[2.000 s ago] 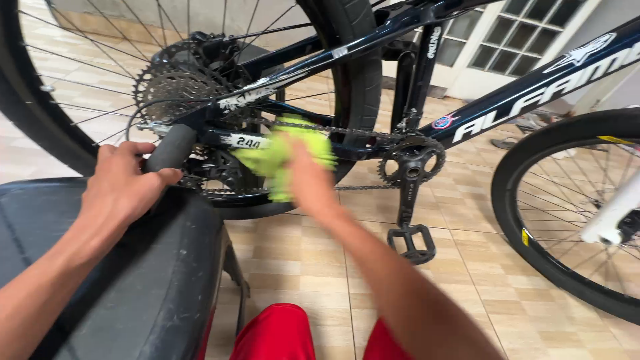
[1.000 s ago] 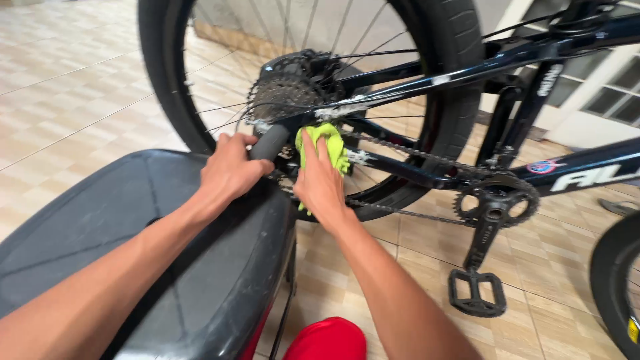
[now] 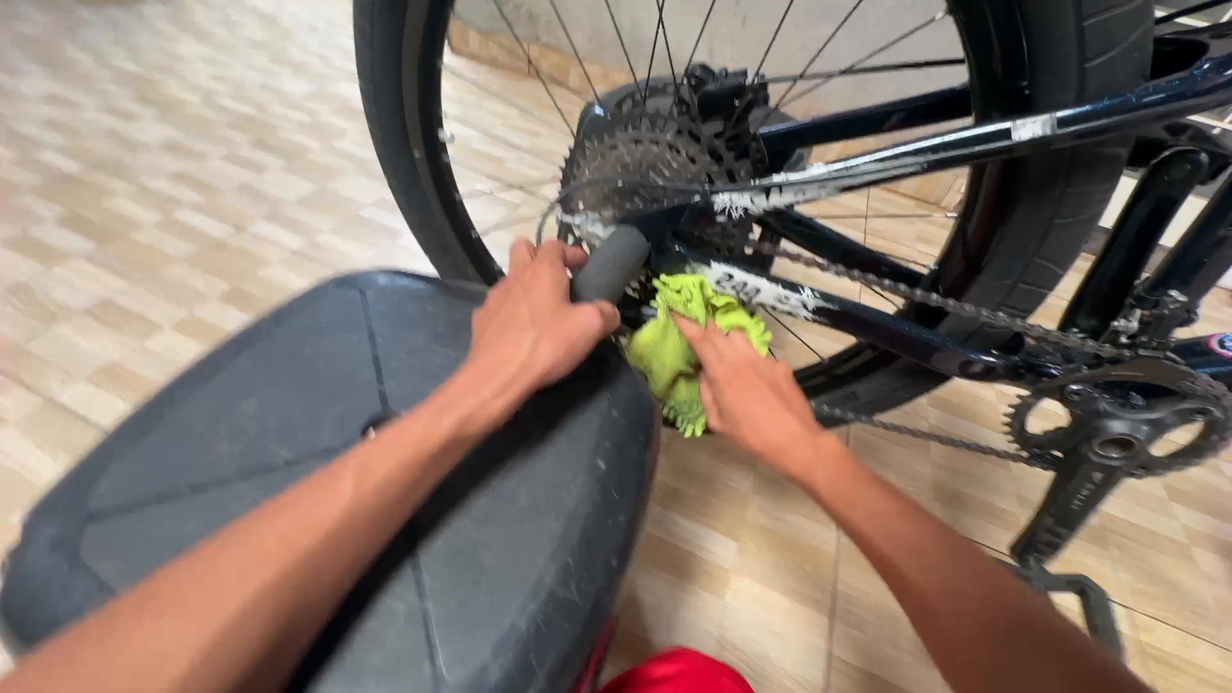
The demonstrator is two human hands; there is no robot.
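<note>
My left hand (image 3: 544, 313) is at a dark grey cylindrical peg (image 3: 613, 265) that sticks out by the rear axle of a dark blue bicycle; its thumb and fingers lie around the near end. My right hand (image 3: 746, 385) grips a lime-green microfibre cloth (image 3: 674, 361), bunched just below the chainstay (image 3: 866, 327) and over the rear derailleur area, which it mostly hides. Above both hands is the rear cassette (image 3: 645, 173). The chain (image 3: 924, 298) runs from there to the chainring and crank (image 3: 1116, 443) at the right.
A black plastic stool seat (image 3: 241, 423) stands at the lower left, close against the rear wheel, under my left forearm. The rear tyre (image 3: 395, 125) rises behind the hands. A pedal (image 3: 1088, 602) hangs low at the right over the tiled floor (image 3: 751, 577).
My right hand has moved with the cloth from the chainstay to below it, near the derailleur. My left hand stays by the peg. The view has swung left and closer.
</note>
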